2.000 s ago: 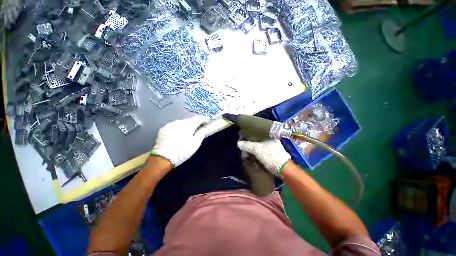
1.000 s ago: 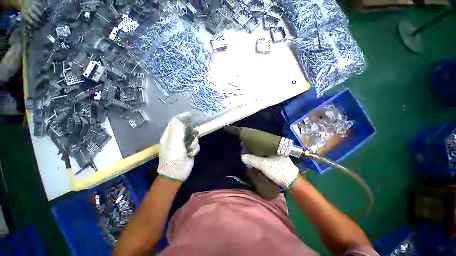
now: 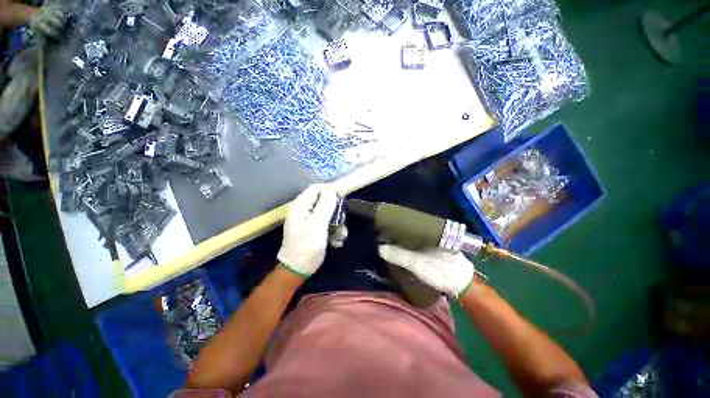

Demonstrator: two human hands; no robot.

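My left hand point(image 3: 309, 231), in a white knitted glove with a green wrist edge, holds a small metal bracket point(image 3: 337, 215) just off the table's near edge. My right hand point(image 3: 430, 267), gloved alike, holds the olive-green air tool point(image 3: 410, 226) by its grip. The tool's dark narrow nose points left and is close to the bracket; I cannot tell if they touch. A pile of thin bluish-silver pins point(image 3: 274, 87) lies mid-table. A large heap of dark grey brackets point(image 3: 132, 148) lies on the left.
The table has a yellow near edge point(image 3: 210, 250). Clear bags of pins point(image 3: 525, 66) lie at its right end. A blue right bin point(image 3: 580, 210) holds clear bags; a blue left bin point(image 3: 134, 343) holds metal parts. An air hose point(image 3: 549, 272) curves right. Another gloved hand point(image 3: 45, 22) shows top left.
My left hand has moved right from the table edge, and the bracket in it is now close beside the tool's nose. The right hand still holds the tool. The view has shifted slightly.
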